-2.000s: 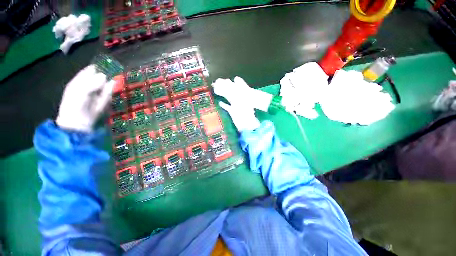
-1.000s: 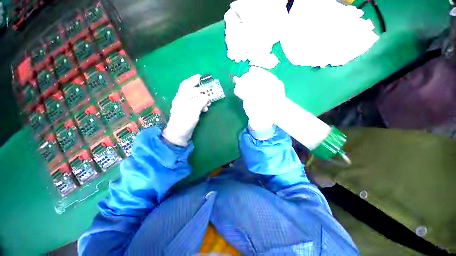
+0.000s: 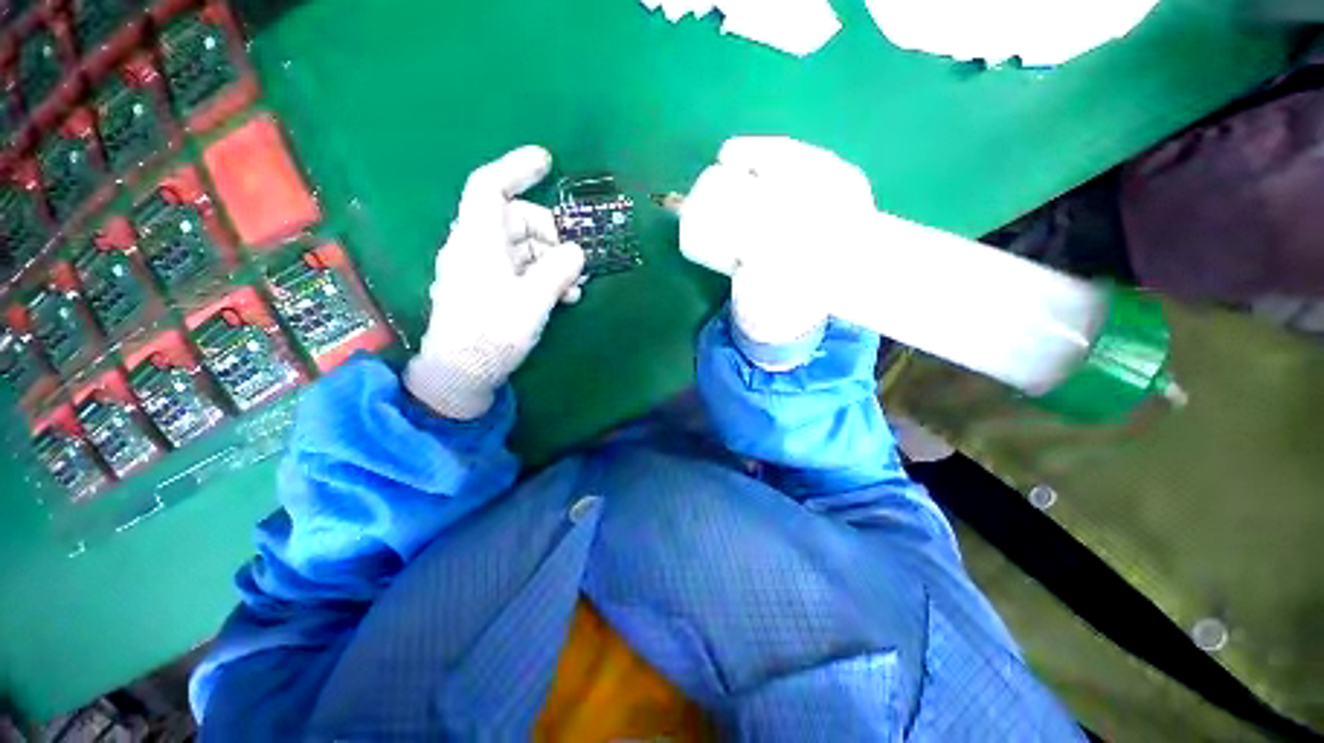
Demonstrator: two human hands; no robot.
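Note:
My left hand (image 3: 491, 283), in a white knit glove, holds a small circuit board (image 3: 597, 237) by its left edge, above the green mat. My right hand (image 3: 777, 218), in a white glove, is closed around the front of a thick white glue cartridge (image 3: 980, 308). The cartridge's green end cap (image 3: 1115, 353) points to the lower right. Its thin nozzle tip (image 3: 671, 200) sticks out left of my right hand, a short gap from the board's right edge. The fingers of my right hand are washed out by glare.
A clear board tray (image 3: 203, 476) with rows of boards on red foam lies at the left; one pocket shows plain foam (image 3: 262, 182). White wiping cloths (image 3: 1009, 26) lie at the top edge. A purple-grey fabric shape (image 3: 1234, 203) is at the right.
Two seconds ago my left hand was at the tray's far left corner; it came to the middle with a board. The cartridge swung round towards the board. Since one second ago, the board's angle has changed.

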